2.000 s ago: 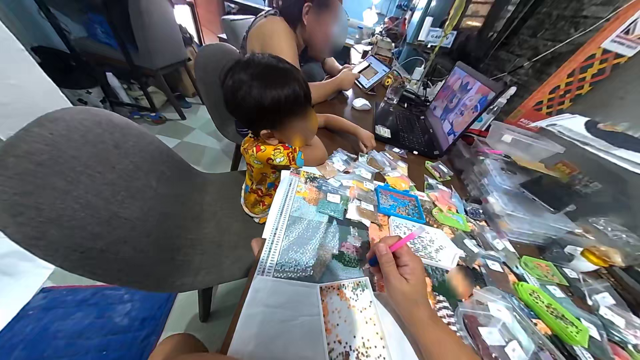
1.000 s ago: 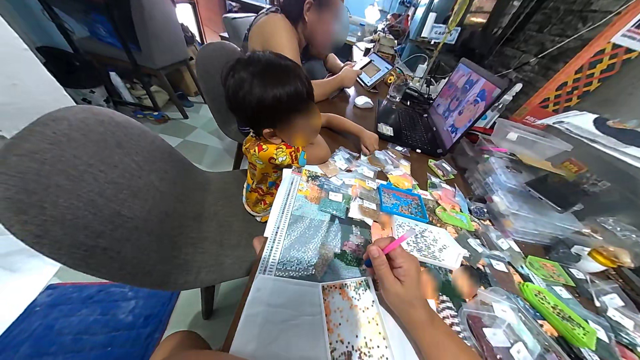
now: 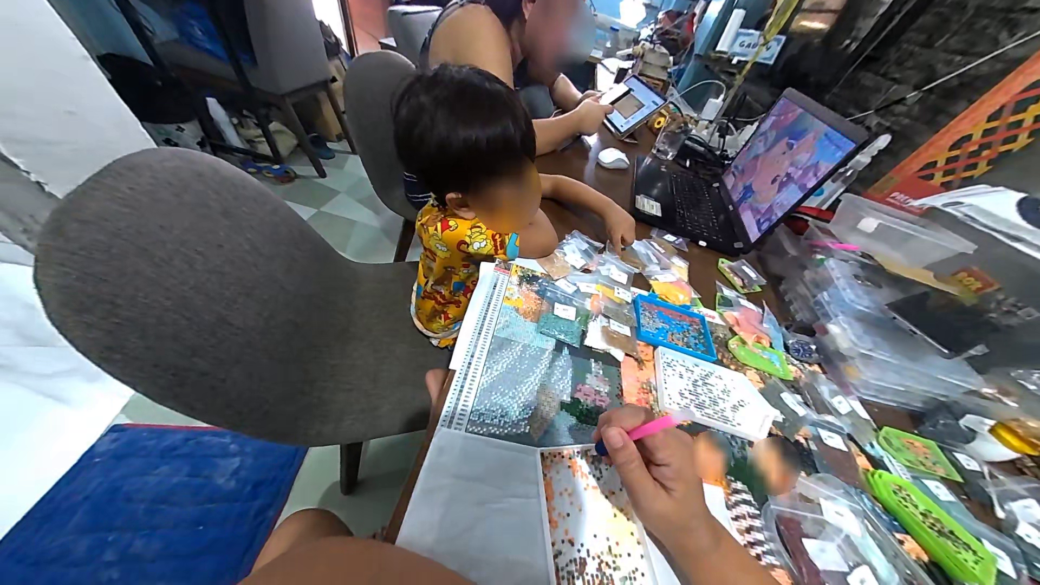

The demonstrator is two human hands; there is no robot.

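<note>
My right hand (image 3: 662, 471) holds a pink diamond-painting pen (image 3: 650, 426) with a dark blue end, its fingers closed round it. The hand is over the diamond-painting canvas (image 3: 508, 386), just above a white tray (image 3: 597, 504) of loose orange, brown and dark beads. Beyond the hand lie a white tray of dark beads (image 3: 711, 390) and a blue tray of beads (image 3: 674, 325). Small labelled plastic bags of beads (image 3: 565, 321) cover the canvas's upper part. My left hand is not in view.
A child (image 3: 467, 187) sits at the table's left side, a hand by the bags. Another person holds a tablet (image 3: 634, 106). A laptop (image 3: 756, 171) and mouse (image 3: 613, 158) stand farther back. Clear plastic boxes (image 3: 886, 325) and green trays (image 3: 930, 520) crowd the right; a grey chair (image 3: 236, 301) stands left.
My right hand, still holding the pink pen, has moved down the canvas to the near white bead tray's top edge.
</note>
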